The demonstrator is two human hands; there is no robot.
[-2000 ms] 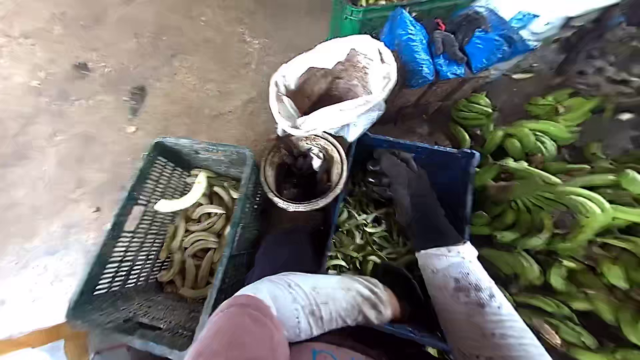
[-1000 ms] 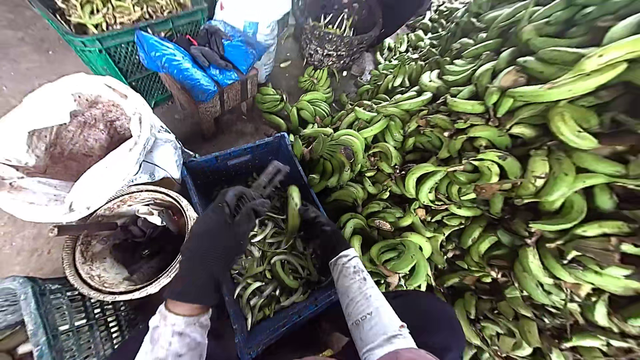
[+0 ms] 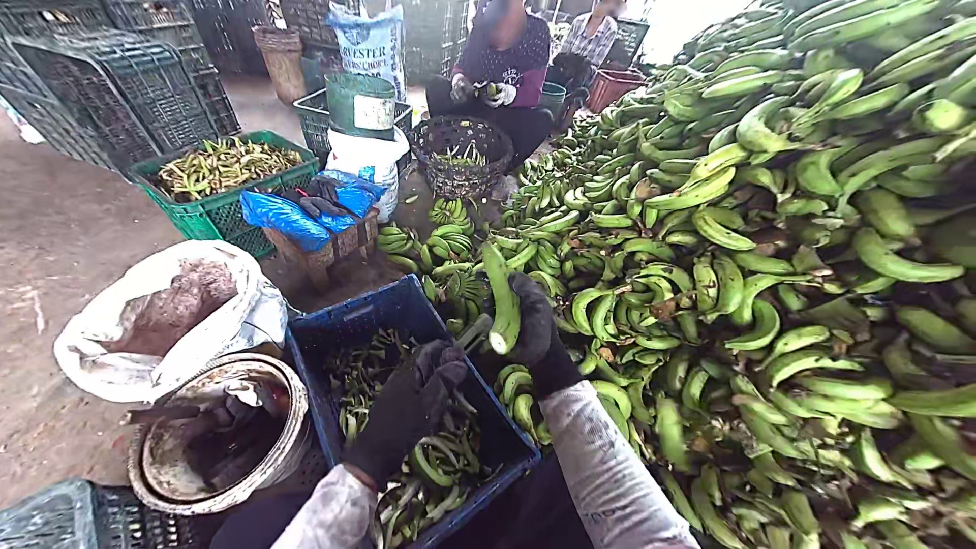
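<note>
My right hand [image 3: 536, 328], in a dark glove, holds a green plantain [image 3: 503, 293] upright above the right edge of a blue plastic crate [image 3: 354, 309]. The plantain's lower end is cut and pale. In its own dark glove, my left hand [image 3: 415, 396] is closed on a knife [image 3: 476, 332] whose blade points toward the plantain; the handle is hidden in the fingers. Green peels [image 3: 438, 457] lie in the crate below my left hand.
A large heap of green plantains [image 3: 724, 305] fills the right side. At left stand a white sack [image 3: 259, 305], a dirty bucket [image 3: 293, 427] and a green crate of peels [image 3: 229, 221]. Beyond a woven basket [image 3: 465, 179], a person [image 3: 503, 69] sits working.
The view has swung up and right. Two seconds ago my right hand was inside the blue crate; now it holds a plantain above the crate's edge, and the knife is beside it.
</note>
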